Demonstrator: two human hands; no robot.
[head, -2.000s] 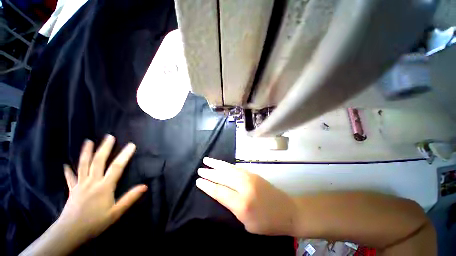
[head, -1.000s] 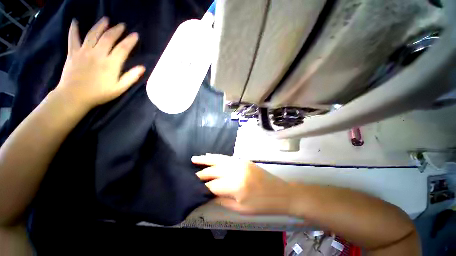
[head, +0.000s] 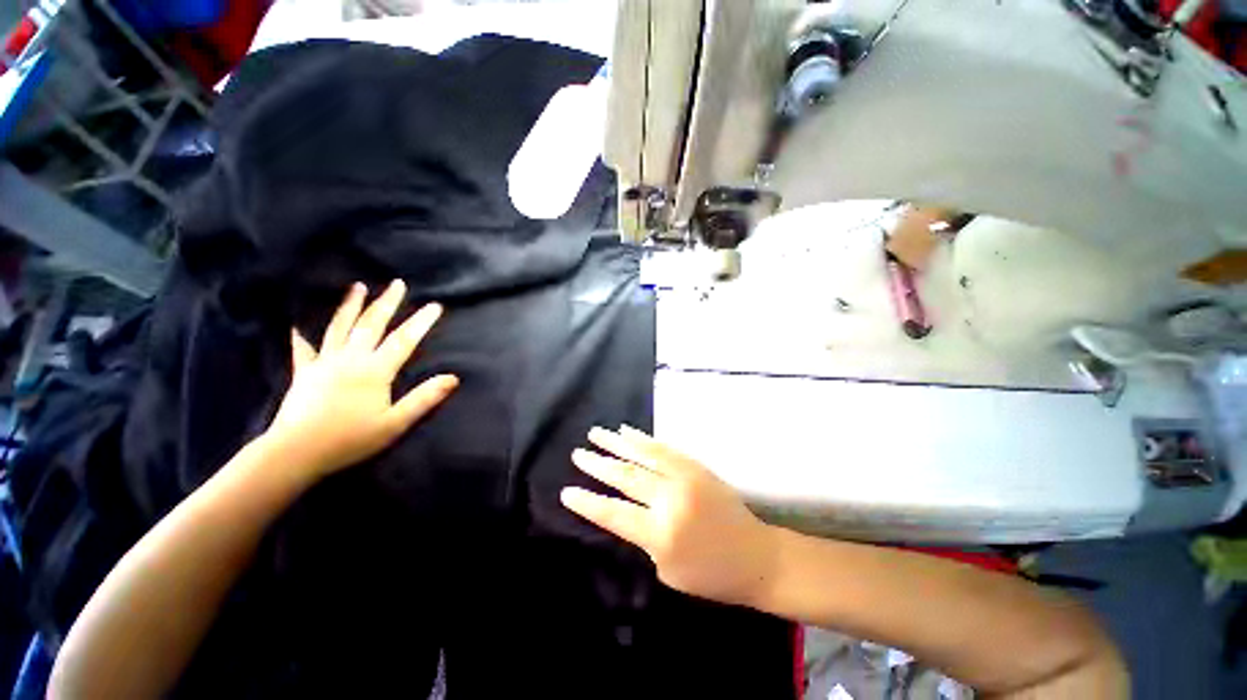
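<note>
A large black cloth [head: 533, 315] lies on the machine table and hangs over its front edge. Its right edge runs up under the needle and presser foot [head: 654, 226] of the off-white sewing machine [head: 684, 96]. My left hand [head: 349, 390] lies flat on the cloth at left with fingers spread. My right hand [head: 677, 520] rests on the cloth's right edge, nearer the table front, fingers apart. A white oval plate [head: 558, 153] is left of the needle, above the cloth.
A pink-red tool [head: 904, 298] and a brown piece [head: 920, 235] lie right of the needle. The white table [head: 903, 445] extends right. A red basket [head: 800, 663] with pale pieces is below the table. A grey metal frame [head: 103, 157] stands at left.
The view has shifted, showing more of the machine and table. My left hand has moved back from the far cloth towards the middle. The cloth is spread again under both hands.
</note>
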